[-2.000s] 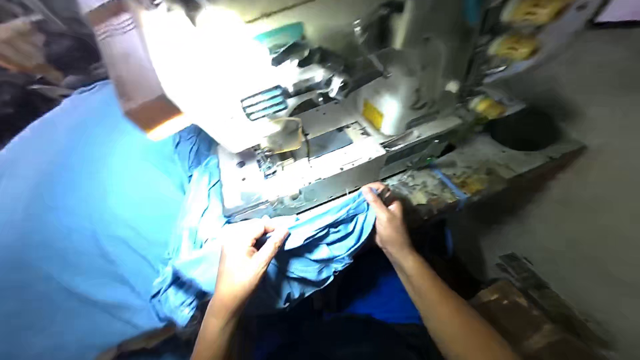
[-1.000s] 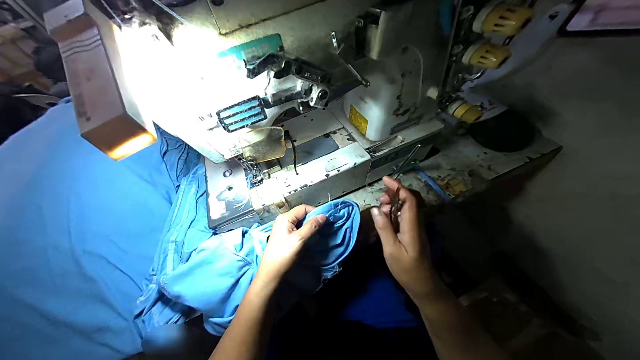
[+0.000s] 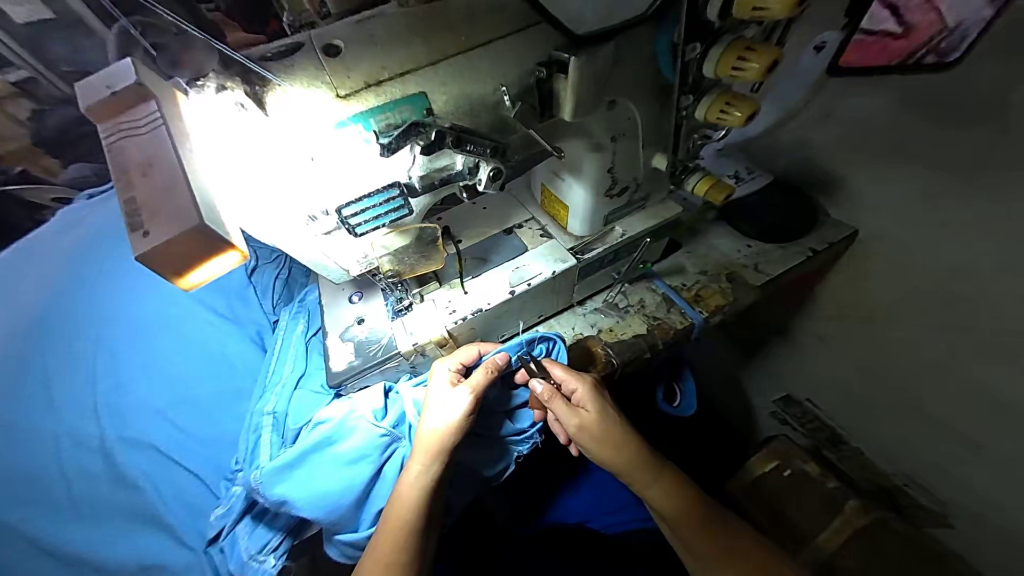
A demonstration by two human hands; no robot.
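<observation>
My left hand (image 3: 462,386) pinches the hemmed edge of a light blue garment (image 3: 336,472) just in front of an industrial sewing machine (image 3: 512,288). In my right hand (image 3: 578,404) is a small pair of thread snips (image 3: 534,370), its dark blades pointing at the hem near my left fingertips. Loose threads stick up from the hem there. The garment hangs below my hands and runs left past the needle area (image 3: 396,300), with no fabric plainly under the presser foot.
A large blue cloth pile (image 3: 120,384) fills the left side. A boxy lit lamp (image 3: 164,176) hangs over it. Yellow tension knobs (image 3: 744,60) line the machine's right. Tweezers (image 3: 626,272) lie on the worn table edge (image 3: 720,280). A cardboard box (image 3: 816,496) stands low at right.
Two seconds ago both hands held the fabric; then my right hand was apart from it with a small dark tool. Now that hand has moved left, bringing the snips to the hem.
</observation>
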